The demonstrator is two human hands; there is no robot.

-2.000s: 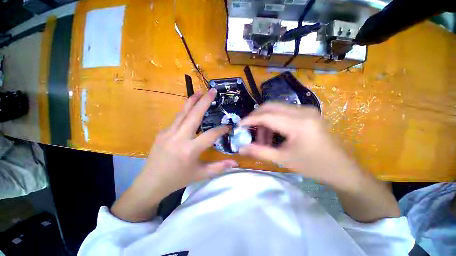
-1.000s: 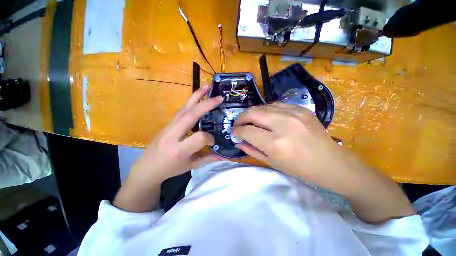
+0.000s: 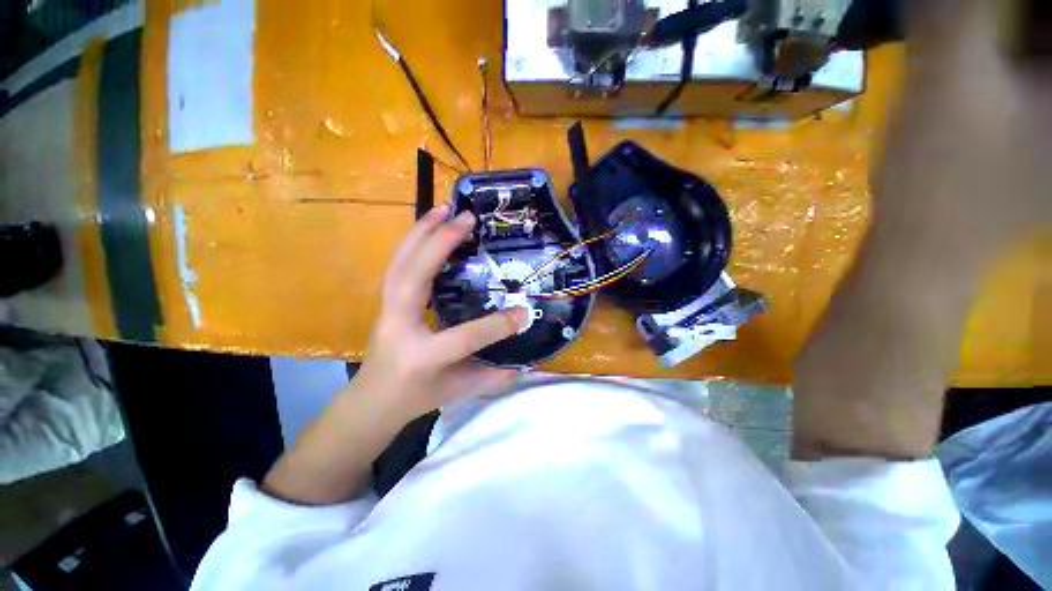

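The main housing (image 3: 513, 346) lies open in front of me, with a pale disc and wires inside. My left hand (image 3: 429, 329) rests on its left side, the index finger on the small white inner part (image 3: 517, 312). The second housing (image 3: 692, 214) lies open to the right, joined by thin red, white and dark wires (image 3: 594, 281). A white-silver bracket (image 3: 698, 327) lies at its lower edge. My right arm (image 3: 883, 254) reaches up at the right; its hand is blurred and cut off at the top edge, beside a thick black shape.
Two screw feeders (image 3: 681, 87) stand at the back. Two black strips (image 3: 425, 185) stick out by the housings. A loose sleeved lead (image 3: 421, 92) lies on the orange-yellow bench. A white paper (image 3: 211, 75) is taped at the left.
My right hand has left the main housing and moved up and right, uncovering the joining wires and the bracket. My left hand stays on the housing, its index finger now on the white part.
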